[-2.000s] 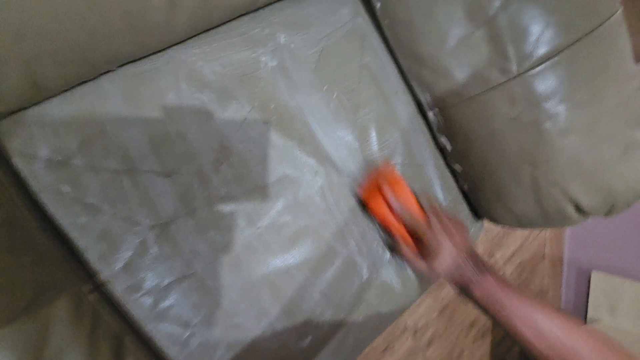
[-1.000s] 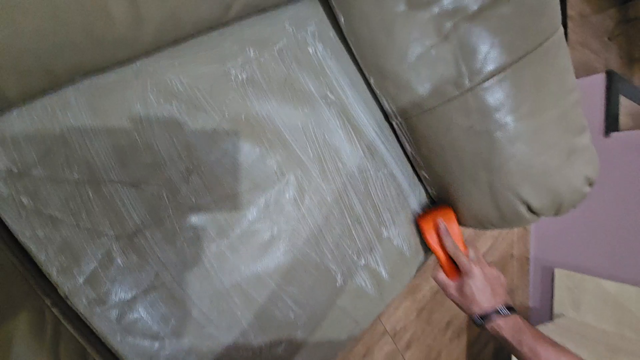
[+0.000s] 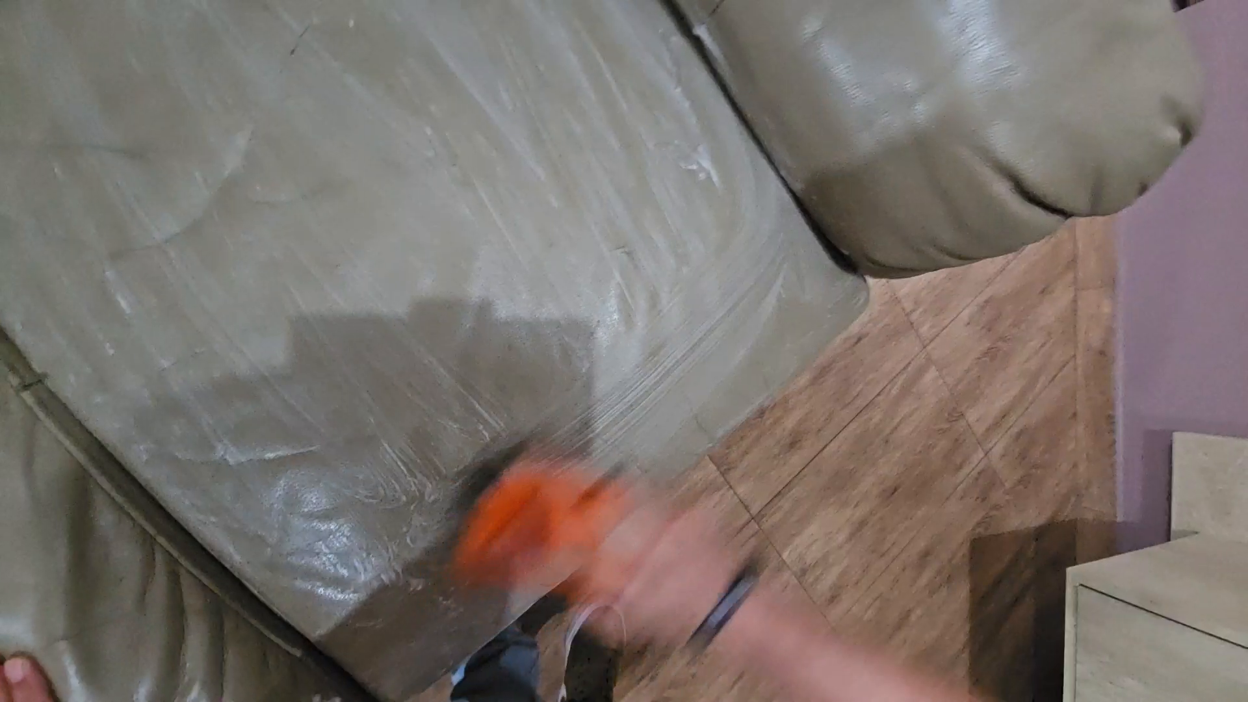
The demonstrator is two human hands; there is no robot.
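Observation:
My right hand (image 3: 663,565), blurred by motion and with a dark band at the wrist, grips an orange brush (image 3: 531,531). The brush's dark underside is against the front part of a grey-beige leather seat cushion (image 3: 468,214). Whitish, wet-looking streaks cover much of the cushion, some curving near its front right corner. At the lower left edge only the fingertips of my left hand (image 3: 24,678) show, resting on the leather left of the seat; the rest of that hand is out of view.
A padded leather armrest (image 3: 955,127) borders the cushion on the right. Wood-look floor tiles (image 3: 877,439) lie past the front edge. A pale wooden cabinet (image 3: 1160,624) stands at lower right by a purple wall (image 3: 1185,322). The person's feet or legs partly show at bottom centre.
The right hand with the orange brush has moved from the cushion's front right corner by the armrest leftward along the front edge. Fingertips of the left hand have come into view. The view has shifted.

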